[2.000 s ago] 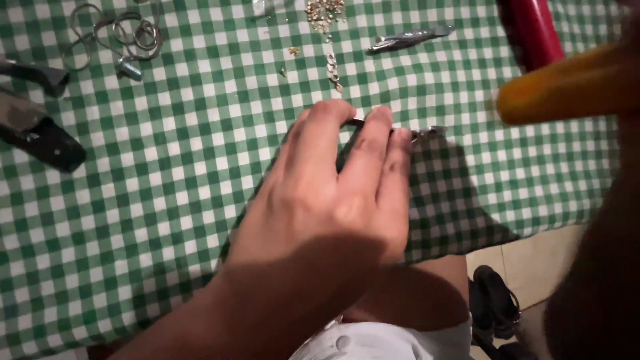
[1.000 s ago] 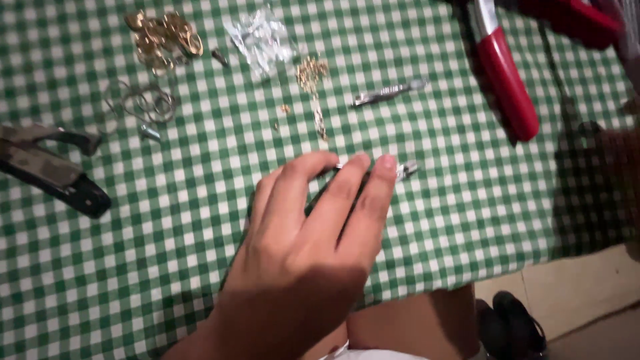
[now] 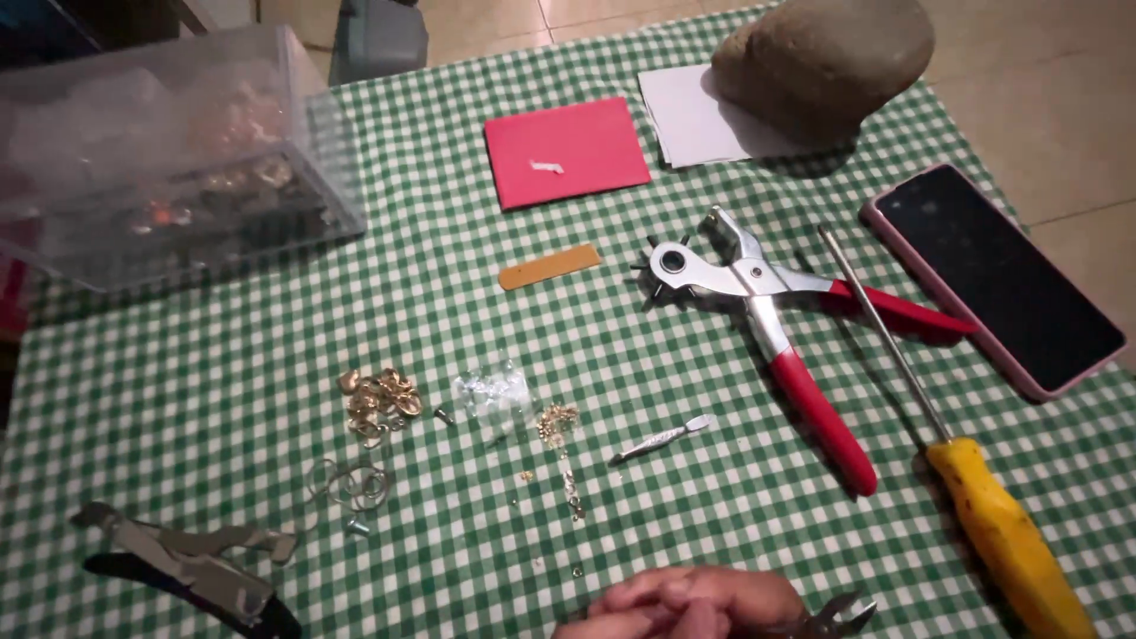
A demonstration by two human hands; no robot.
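At the bottom edge, what look like my left hand (image 3: 630, 612) and my right hand (image 3: 745, 599) meet with bent fingers, largely cut off by the frame. Whatever is between the fingers is hidden. The metal jaws of a plier-like tool (image 3: 843, 614) stick out at the right of the fingers; which hand has it cannot be told. A small metal ring (image 3: 577, 572) lies just above the fingers. Beyond it are a short chain piece (image 3: 571, 493), a pile of tiny gold-coloured parts (image 3: 557, 424) and a slim silver tool (image 3: 663, 439).
Red-handled revolving punch pliers (image 3: 756, 275), a yellow-handled screwdriver (image 3: 1003, 524) and a phone (image 3: 994, 275) lie right. Locking pliers (image 3: 191, 568) and gold-coloured hardware (image 3: 382, 399) lie left. Farther off are a clear plastic box (image 3: 328, 186), a red card (image 3: 577, 133) and a stone (image 3: 825, 62).
The left hand was spread on the cloth over a small metal thing; fingers now bend together at the bottom edge. The view has shifted and takes in more of the table.
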